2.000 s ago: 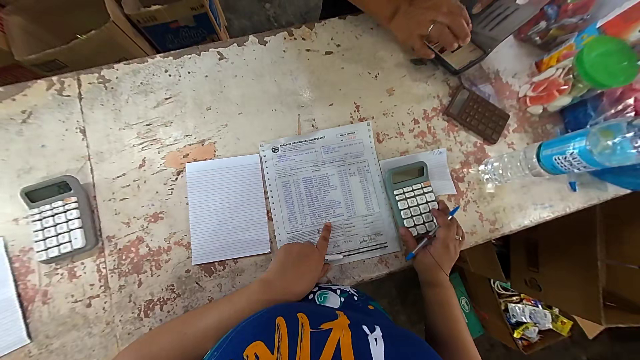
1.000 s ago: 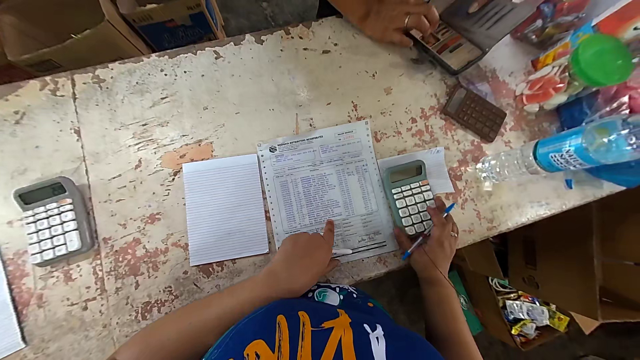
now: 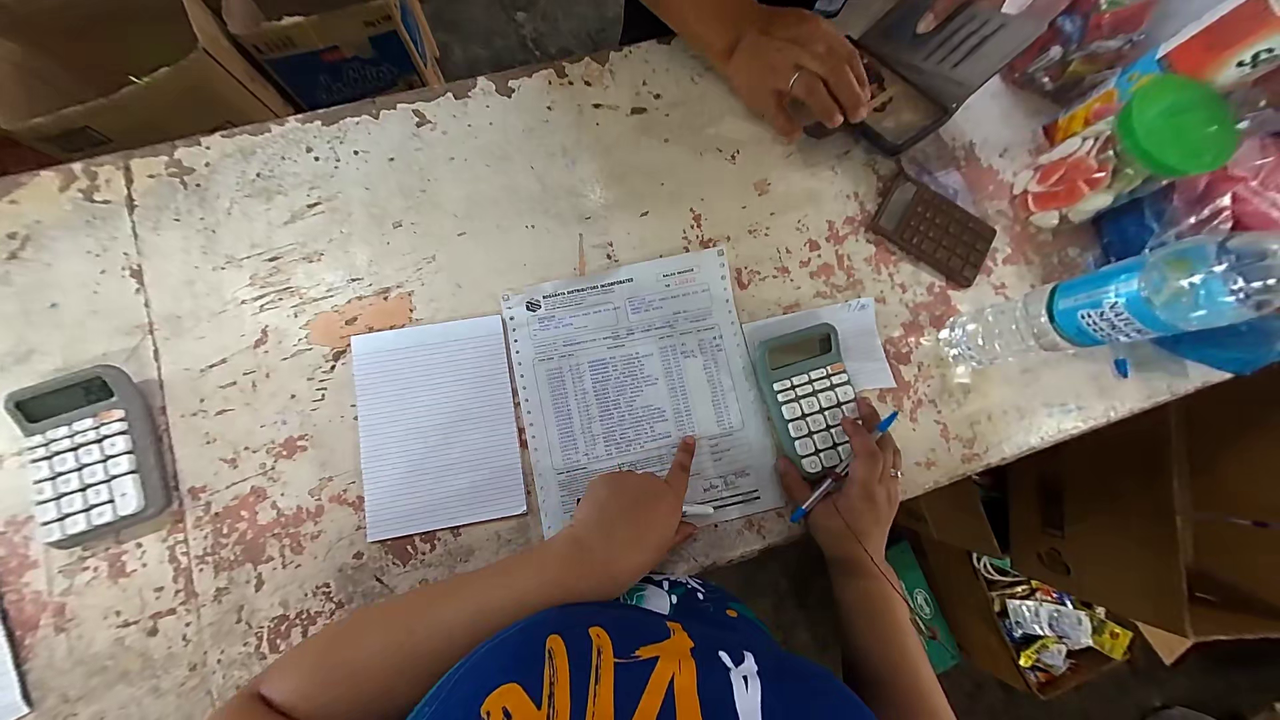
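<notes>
My left hand (image 3: 635,520) rests on a printed invoice sheet (image 3: 640,400), its index finger extended onto the lower part of the printed table. A white pen-like object (image 3: 697,510) shows beneath this hand, partly hidden. My right hand (image 3: 850,490) holds a blue ballpoint pen (image 3: 832,478) and touches the lower right of a grey-green calculator (image 3: 808,400), which lies partly over a small paper slip (image 3: 873,345). Left of the invoice lies a lined sheet or pad of paper (image 3: 438,430).
Another calculator (image 3: 85,455) lies far left, a brown one (image 3: 933,230) at upper right. Across the worn table (image 3: 400,230), another person's hand (image 3: 795,75) is at a dark wallet-like case (image 3: 905,100). A plastic bottle (image 3: 1110,305), a green-lidded jar (image 3: 1178,125) and cardboard boxes (image 3: 1090,510) are around.
The other person's hand and the dark case have shifted. My left index finger stays on the invoice, and my right hand stays at the calculator with the pen.
</notes>
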